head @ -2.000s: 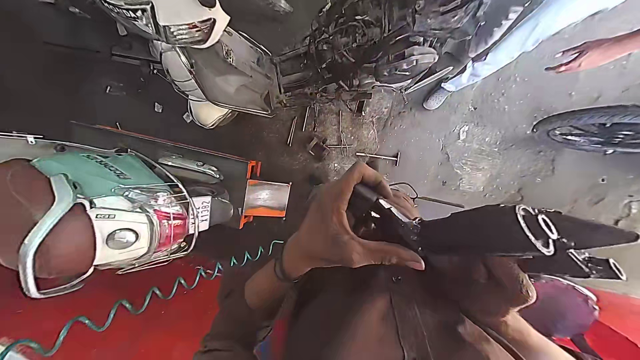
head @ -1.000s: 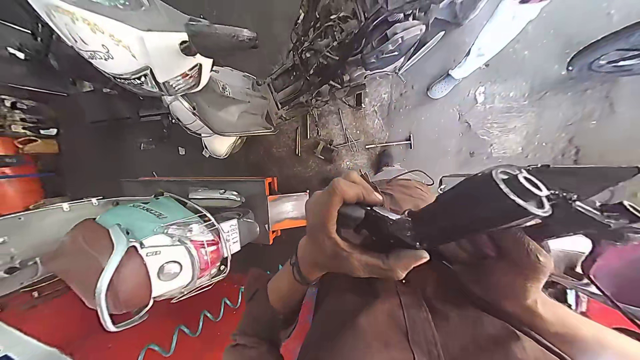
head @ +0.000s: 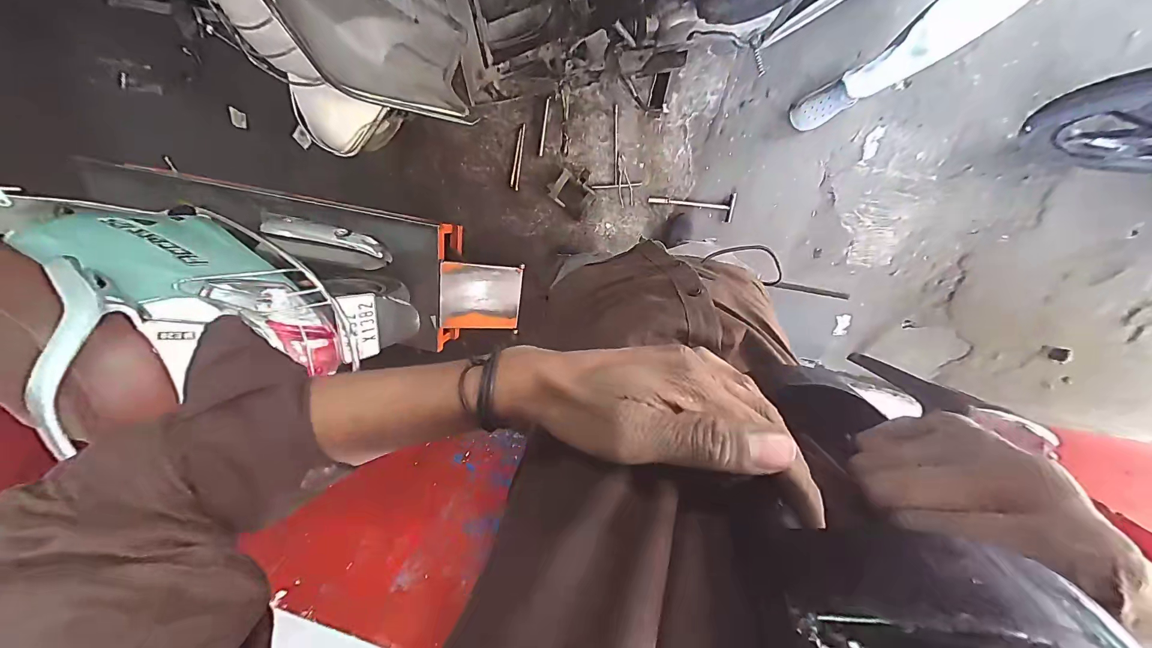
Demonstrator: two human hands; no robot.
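Observation:
My left hand (head: 666, 414), with dark cords round its wrist, reaches in from the left, palm down. Its thumb lies across the front and its fingertips bend down beside a dark part (head: 832, 405). On the right my right hand (head: 981, 495) has its fingers curled against that same part. How far either hand wraps round it is hidden. A glossy black part (head: 927, 576) lies below the right hand, cut off by the lower edge of the view. The brown shirt (head: 621, 306) of the wearer is behind both hands.
A mint-green scooter (head: 135, 252) stands at left beside an orange-edged metal plate (head: 481, 295). Above are a scooter body (head: 387, 54), a T-handled tool (head: 693, 202) and rods on the floor. A person's shoe (head: 821, 106) and a wheel (head: 1111, 126) are upper right. Red surface (head: 387, 540) below.
The black part with metal rings that both hands held has left that place, and its rings are out of sight. My left hand has turned palm down. The view has shifted.

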